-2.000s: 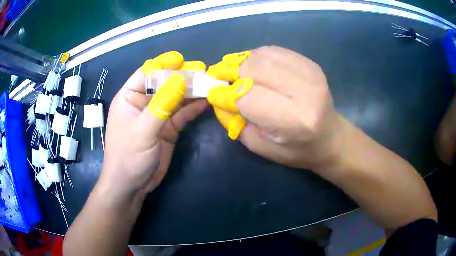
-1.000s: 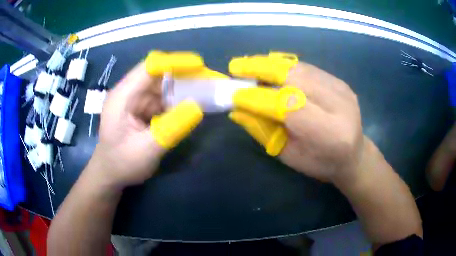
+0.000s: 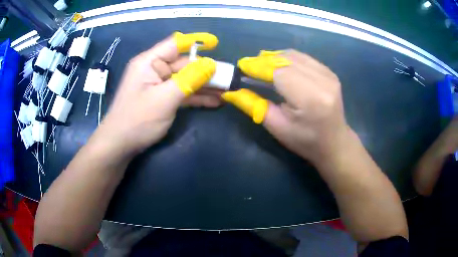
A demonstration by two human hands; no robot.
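Observation:
My left hand [image 3: 150, 88], with yellow finger cots, holds a transformer/coil unit [image 3: 222, 75] by its white body. The unit lies sideways, its black end and thin leads pointing right. A small pale strip, maybe part of a clear sleeve, shows between my left thumb and index finger; the rest is hidden. My right hand [image 3: 301, 93], also in yellow cots, is at the black end, thumb below and fingers above, with the leads between them. Whether it grips the unit is unclear.
Several white units with tangled leads [image 3: 59, 82] lie at left, one [image 3: 96, 81] slightly apart. A blue bin [image 3: 6, 115] stands at far left. A dark leaded part [image 3: 412, 71] lies at far right. A white rail [image 3: 201, 11] borders the back. Another person's arm [image 3: 434, 158] is at the right edge.
The unit's black end and leads now show beyond my left fingers. The clear, pinkish length seen earlier is no longer visible there. My right thumb and fingers have spread apart. The view has shifted slightly.

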